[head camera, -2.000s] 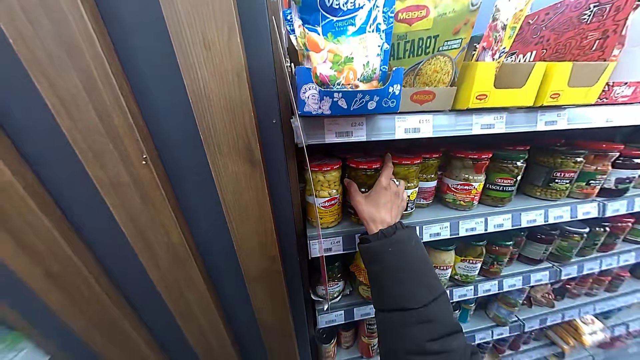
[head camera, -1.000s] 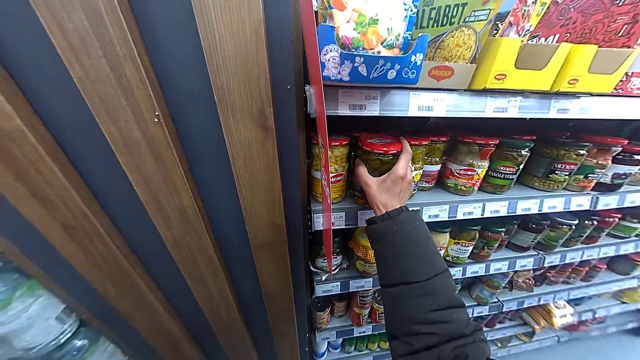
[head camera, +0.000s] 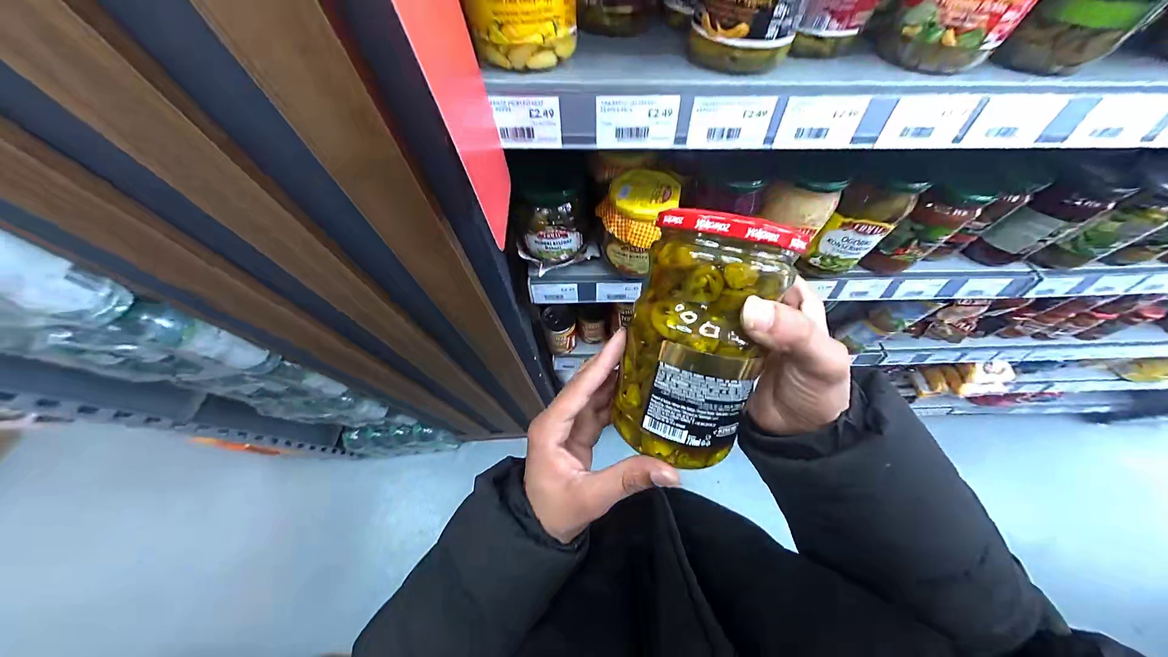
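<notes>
A glass jar of sliced green peppers (head camera: 698, 310) with a red lid is held in front of my body, its top leaning slightly right. My right hand (head camera: 798, 356) grips the jar's right side, the thumb on the glass below the lid. Against the lower left side and bottom edge rests my left hand (head camera: 584, 447), fingers behind and thumb near the base. A black back label (head camera: 698, 397) with small print and a barcode faces me. The fingers behind the glass are mostly hidden.
Shelves with price tags (head camera: 721, 121) hold rows of jars, among them one with a yellow lid (head camera: 639, 219). A wood-slatted panel (head camera: 301, 182) with a red edge strip (head camera: 465, 119) stands left. Wrapped plastic bottles (head camera: 182, 328) lie beyond it.
The red-lidded jar, at the upper shelf in my right hand a second ago, is now off it and before my body. My left hand has come into view at the jar. The view has tilted down.
</notes>
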